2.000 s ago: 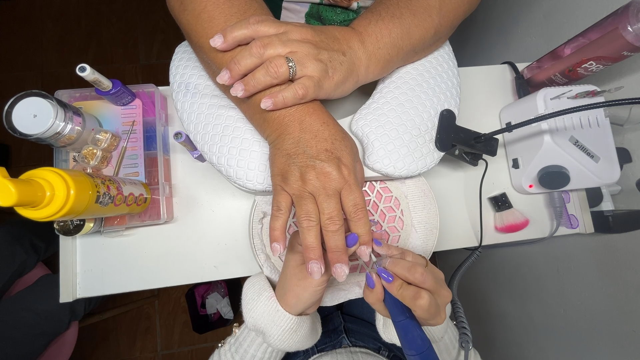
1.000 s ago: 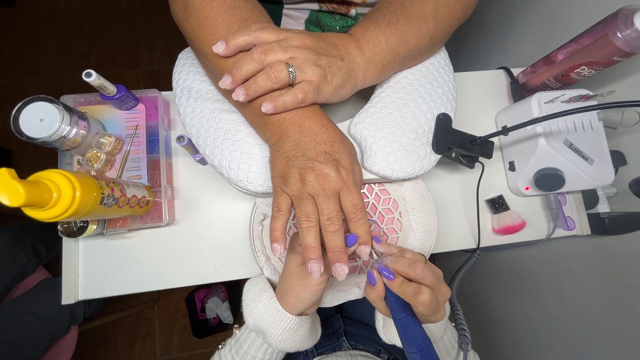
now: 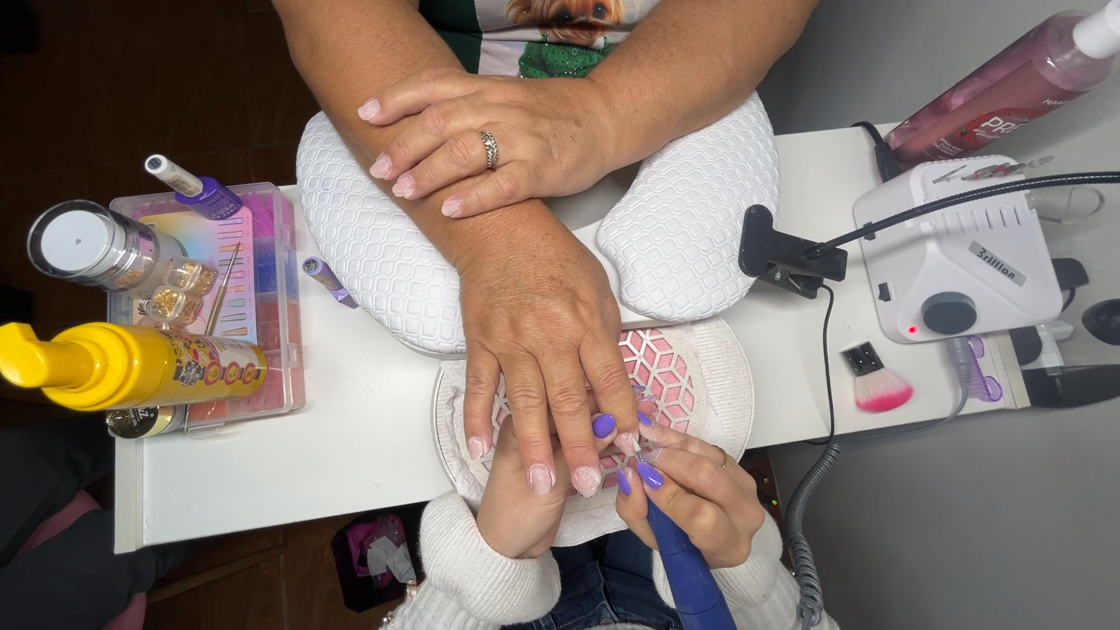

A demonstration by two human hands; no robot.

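Observation:
My left hand (image 3: 525, 503), partly hidden under another person's fingers, grips that person's index finger, its purple thumbnail beside the fingertip. My right hand (image 3: 700, 494) holds a blue electric nail drill handpiece (image 3: 687, 560), whose pale bit (image 3: 638, 446) is at the nail of that finger. The other person's hand (image 3: 542, 306) lies palm down with fingers spread, over a round dust collector (image 3: 669, 367) with a pink filter and white grille, wrapped in a white cloth (image 3: 731, 376). Their other hand (image 3: 507, 140), wearing a ring, rests across the forearm.
A white textured armrest (image 3: 700, 210) supports the arms. At left stand a yellow pump bottle (image 3: 131, 363), a plastic case (image 3: 284, 332) and nail polish (image 3: 210, 197). A white drill machine (image 3: 962, 262), black clip (image 3: 787, 254), pink-tipped brush (image 3: 879, 385), coiled cable (image 3: 798, 525) and pink bottle (image 3: 989, 96) are at right.

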